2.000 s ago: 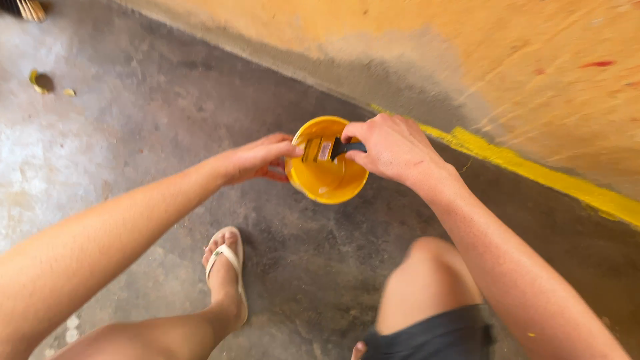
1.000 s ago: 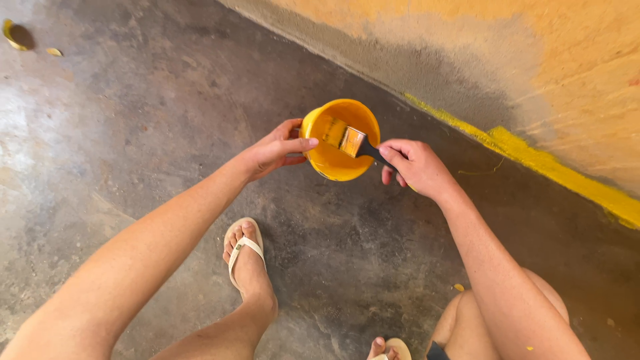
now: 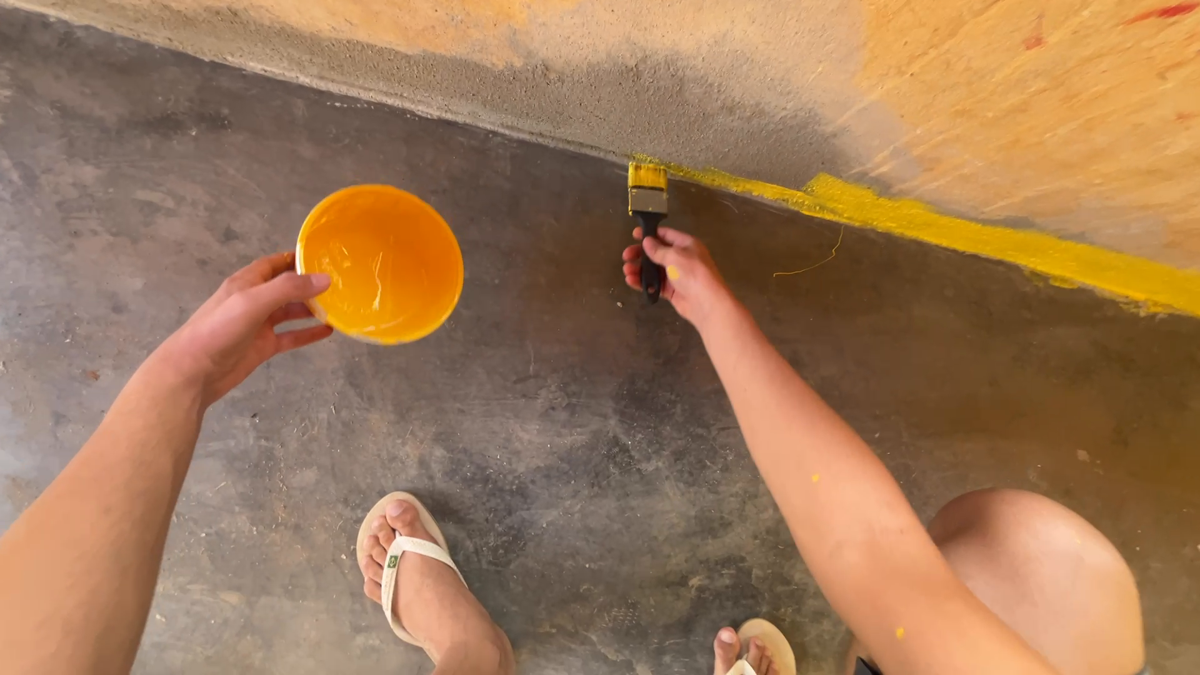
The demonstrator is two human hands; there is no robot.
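My left hand grips the rim of a round bucket that has yellow-orange paint inside, with the thumb over the edge. To its right, my right hand holds a flat paintbrush by its black handle. The brush's bristles are coated yellow and touch the foot of the wall, at the left end of a yellow painted stripe. That stripe is thin near the brush and wider toward the right.
An orange and bare-grey wall crosses the top and meets the dark concrete floor along a slanting edge. My feet in flip-flops stand below, with a bent knee at lower right. A thin yellow line curves on the floor.
The brush was inside the bucket in the earlier frames; my right hand has moved it out to the wall's foot. Bucket and right hand are now well apart.
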